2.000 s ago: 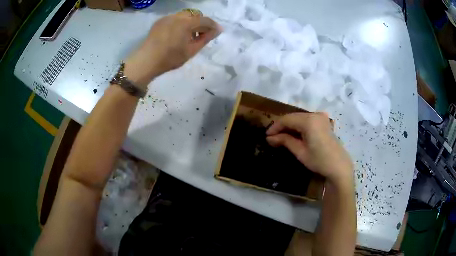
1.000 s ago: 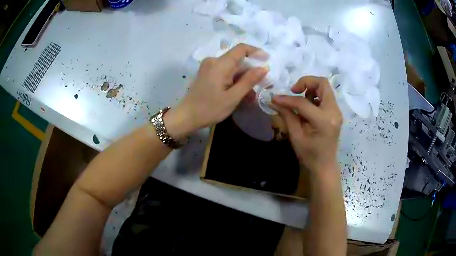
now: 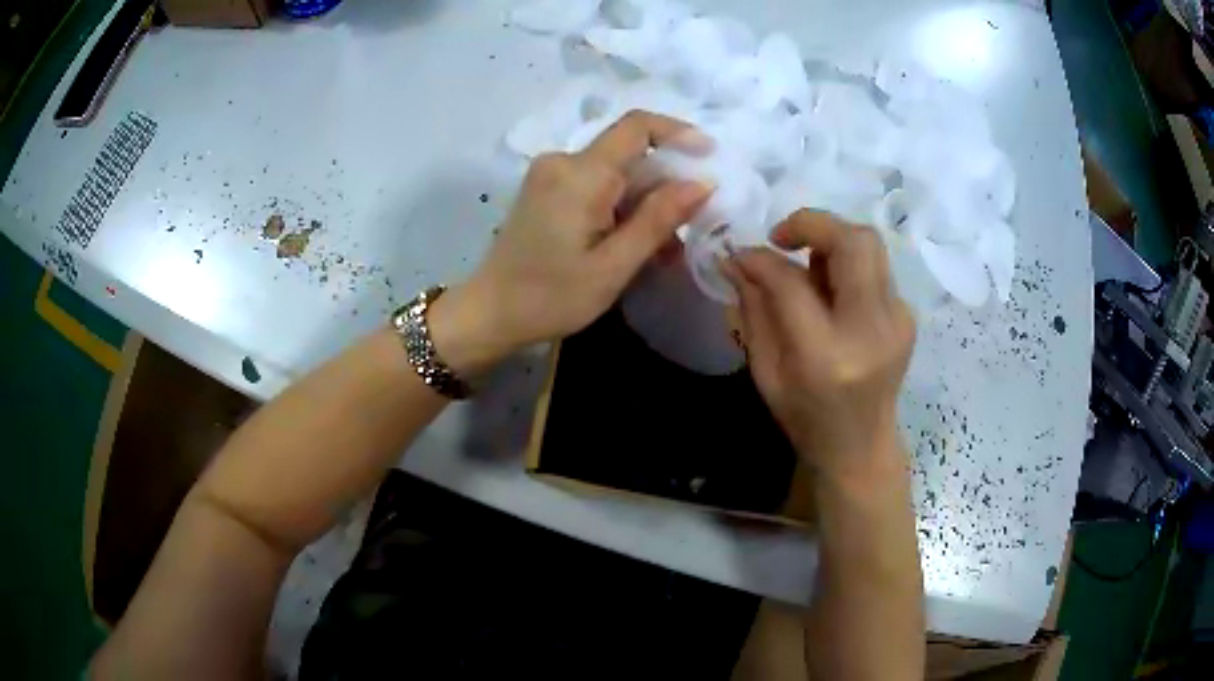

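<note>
My left hand (image 3: 586, 240), with a metal-link watch, pinches a translucent disc (image 3: 679, 317) between thumb and index finger. The disc hangs over the back part of the open cardboard box (image 3: 639, 495), which is filled with a dark mass of small parts (image 3: 639, 412). My right hand (image 3: 825, 326) has thumb and fingertips closed at the disc's ring-like part; whether a small part is between them is too small to tell. A loose pile of translucent discs (image 3: 945, 160) lies behind both hands.
Black specks lie on the white table (image 3: 360, 120), thickly at the right. Brown scraps (image 3: 290, 240) lie at the left. A phone (image 3: 104, 64), a printed grid (image 3: 109, 180) and a cardboard side box (image 3: 220, 11) are at the far left. Grey metal equipment (image 3: 1172, 346) stands at the right.
My left hand has come from the disc pile to above the box and holds a disc. My right hand has risen out of the box to the disc. Over the last second both hands barely moved.
</note>
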